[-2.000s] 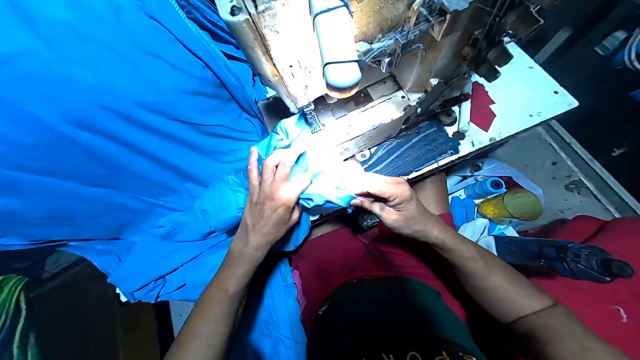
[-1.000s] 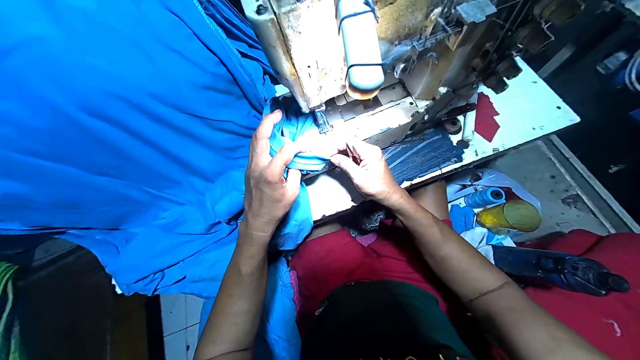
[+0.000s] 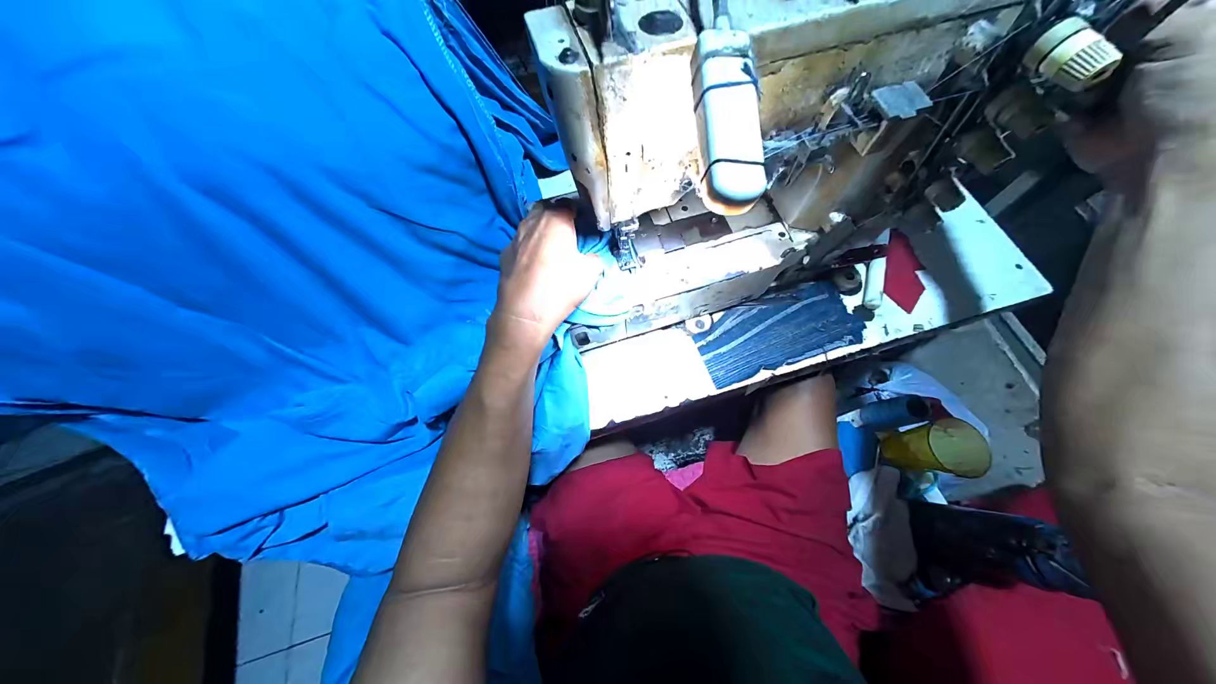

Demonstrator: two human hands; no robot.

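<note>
Blue fabric (image 3: 266,237) spreads over the left side, and a bunched part of it lies at the presser foot (image 3: 627,245) of a worn sewing machine (image 3: 651,133). My left hand (image 3: 549,271) is closed on this fabric just left of the foot. At the upper right my right hand (image 3: 1130,123) is raised by the machine's far end, near a cream ribbed knob (image 3: 1073,54). It is blurred and cut off by the frame edge, and its fingers are largely hidden. A white lamp (image 3: 731,123) strapped to the machine lights the needle area.
A dark striped patch (image 3: 779,334) covers part of the white table (image 3: 646,380). A red scrap (image 3: 902,272) and a small white cylinder (image 3: 874,283) lie to its right. Below the table edge are a yellow translucent cup (image 3: 936,447) and a blue thread cone (image 3: 893,412).
My right hand has left the fabric by the presser foot and moved to the upper right beside the machine's end. My left hand remains on the fabric, now nearer the foot.
</note>
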